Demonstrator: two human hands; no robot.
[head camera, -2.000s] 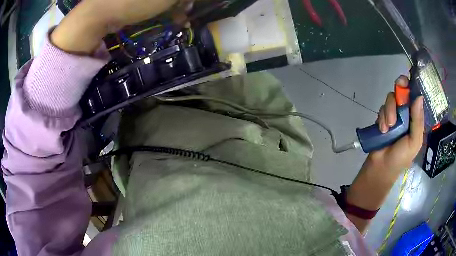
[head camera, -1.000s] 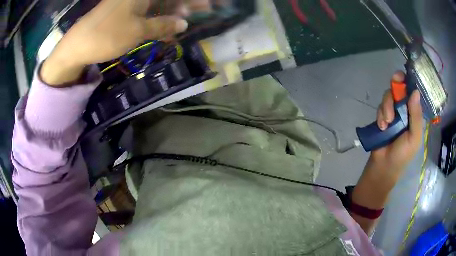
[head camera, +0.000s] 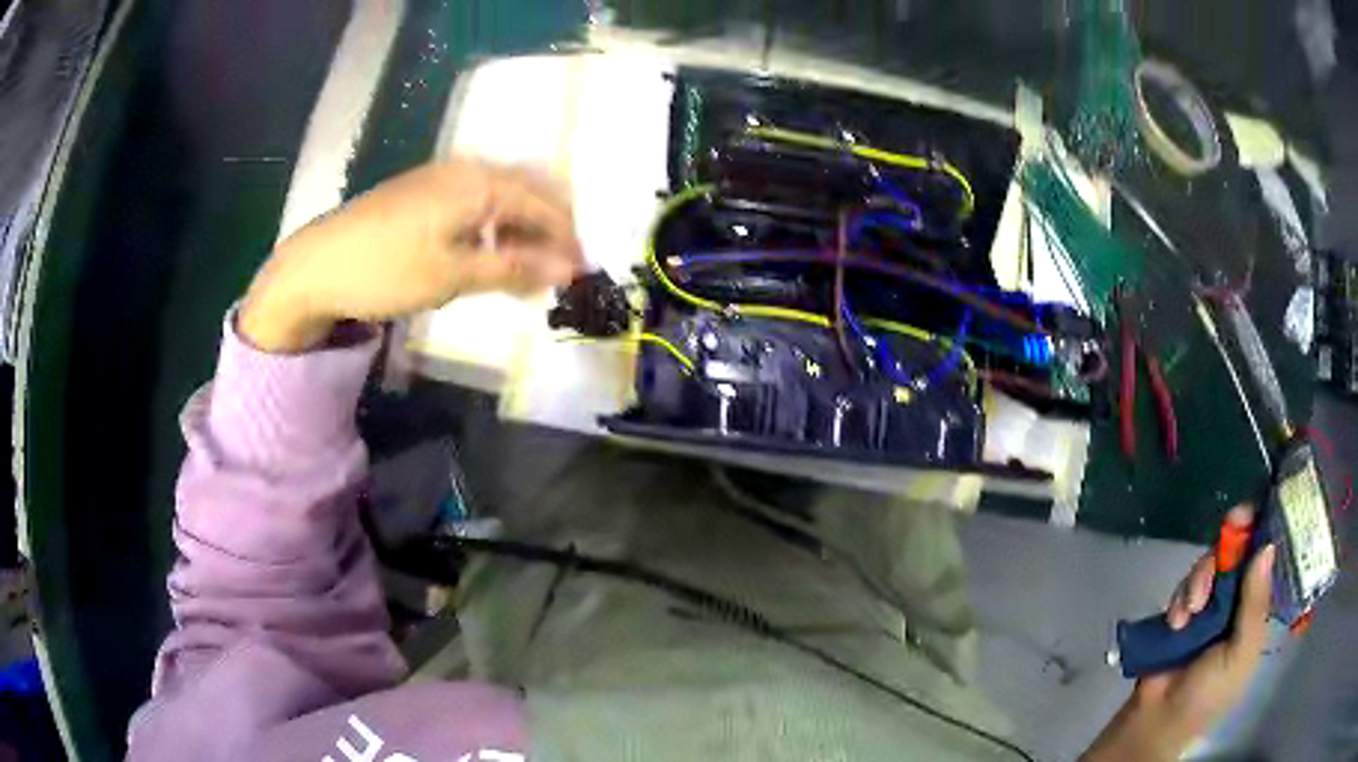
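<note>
The black socket strip housing (head camera: 856, 410) lies on the white work board (head camera: 514, 134), with its row of rounded compartments toward me. A second dark section lies along its far side. Yellow-green earth wire (head camera: 775, 316), blue wire (head camera: 894, 372) and brownish wire loop over it. A small circuit board with a blue component (head camera: 1035, 350) is at the right end. My left hand (head camera: 432, 246), blurred, is beside the black stub (head camera: 593, 305) at the left end; whether it grips it is unclear. My right hand (head camera: 1214, 640) grips the dark blue soldering gun (head camera: 1184, 633), clear of the housing, finger by its orange trigger.
Red-handled pliers (head camera: 1127, 380) lie on the green mat (head camera: 1191, 491) right of the board. Thin green wires (head camera: 1095, 246) and a pale tape roll (head camera: 1177, 116) are at the far right. A thin black coiled cord (head camera: 715, 603) crosses my apron.
The view has shifted, so the whole housing and board now show. My left hand has moved off the housing to its left end. My right hand still holds the soldering gun.
</note>
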